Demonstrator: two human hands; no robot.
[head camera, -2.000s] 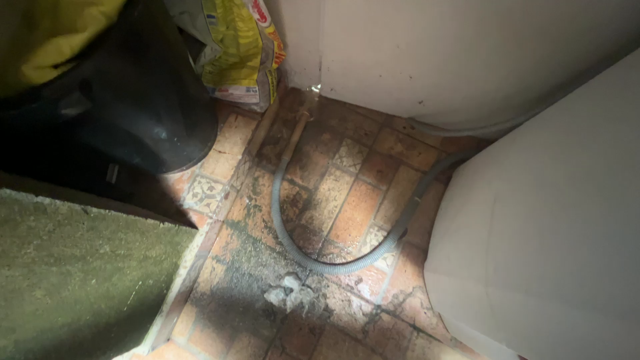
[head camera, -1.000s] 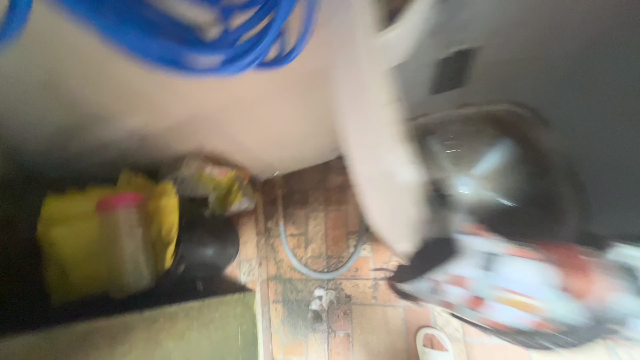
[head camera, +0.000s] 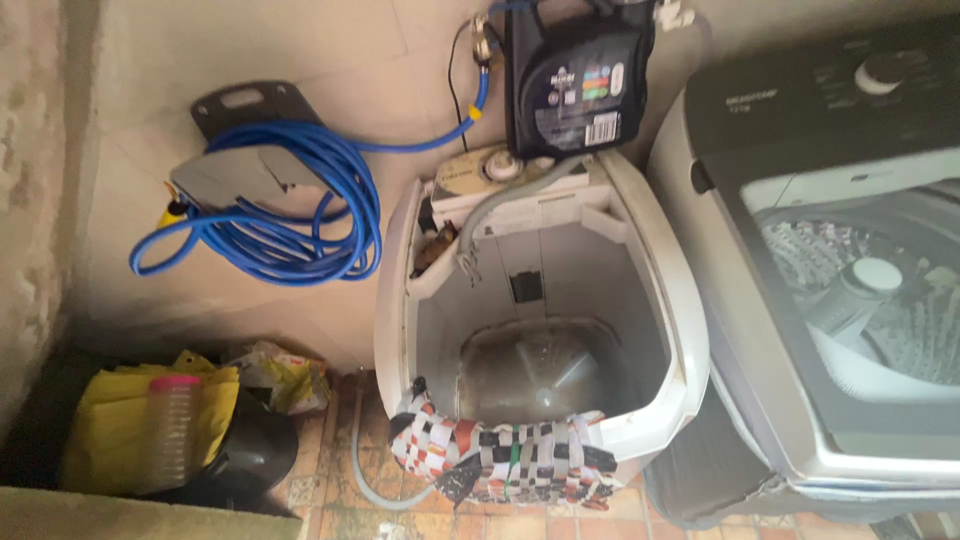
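Note:
Neither my left hand nor my right hand is in view. At the centre stands an open white washing tub (head camera: 691, 360) with murky water (head camera: 510, 367) in its bottom. A woven checkered bag or mat (head camera: 517, 461) hangs over its front rim. A grey drain hose (head camera: 510, 196) bends over the back edge into the tub. Behind it stands a black plastic jug (head camera: 574, 82) bearing a label. A coiled blue hose (head camera: 300, 255) hangs on the wall at the left, its line running to a tap fitting (head camera: 481, 41).
A top-loading washing machine (head camera: 765, 300) with a transparent lid stands at the right. At lower left are a black bin (head camera: 259, 450), yellow material (head camera: 105, 420), a clear container with a pink lid (head camera: 174, 435) and a low wall (head camera: 150, 517). A grey hose (head camera: 360, 465) lies on the tiled floor.
The view has swung up from the floor corner and its grey hose to the tub, the wall hose and the washing machine. No hand appears in any frame.

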